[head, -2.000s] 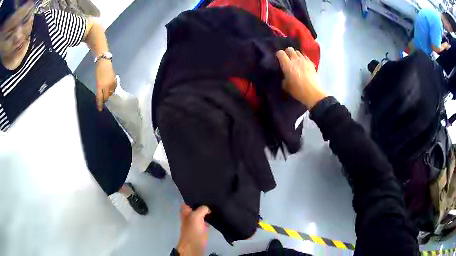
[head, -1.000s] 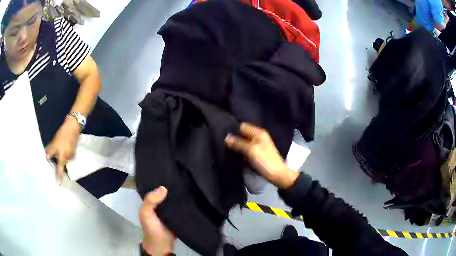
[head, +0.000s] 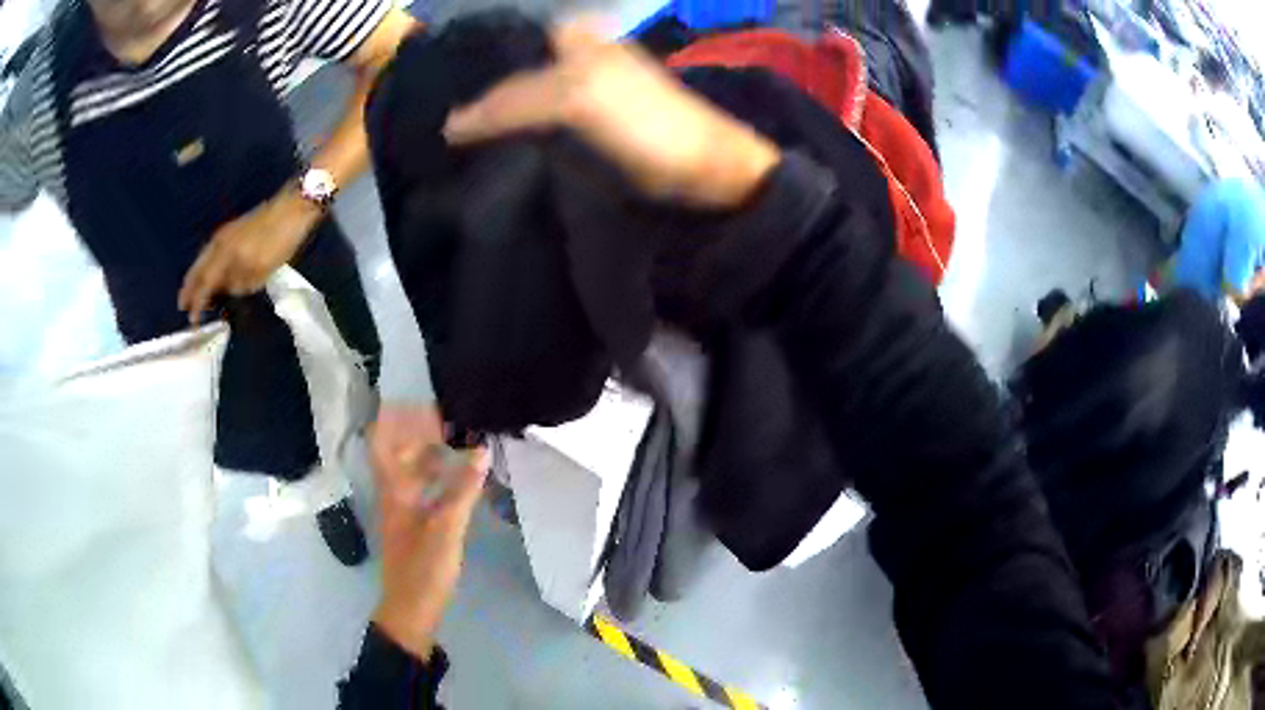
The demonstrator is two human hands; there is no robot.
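A matte black garment piece [head: 513, 305] hangs over the near left side of a black pile [head: 770, 444] on a white stand [head: 562, 520]. My right hand [head: 611, 118] is blurred and lies over the top of the black cloth, fingers spread, with no grip visible. My left hand [head: 416, 506] is blurred at the cloth's lower left corner, fingers bent; whether it pinches the edge cannot be told. Grey cloth [head: 652, 486] hangs below the black pile.
A red garment [head: 909, 167] and a blue crate [head: 708, 17] are behind the pile. A co-worker in a striped top and dark pinafore [head: 181, 180] stands left, by large white sheets [head: 111, 486]. Another dark heap [head: 1131, 430] is at right. Yellow-black tape [head: 666, 666] crosses the floor.
My right hand has moved up and left to the top of the black cloth. The near cloth has shifted up, showing the white stand and grey cloth. The co-worker now stands more upright.
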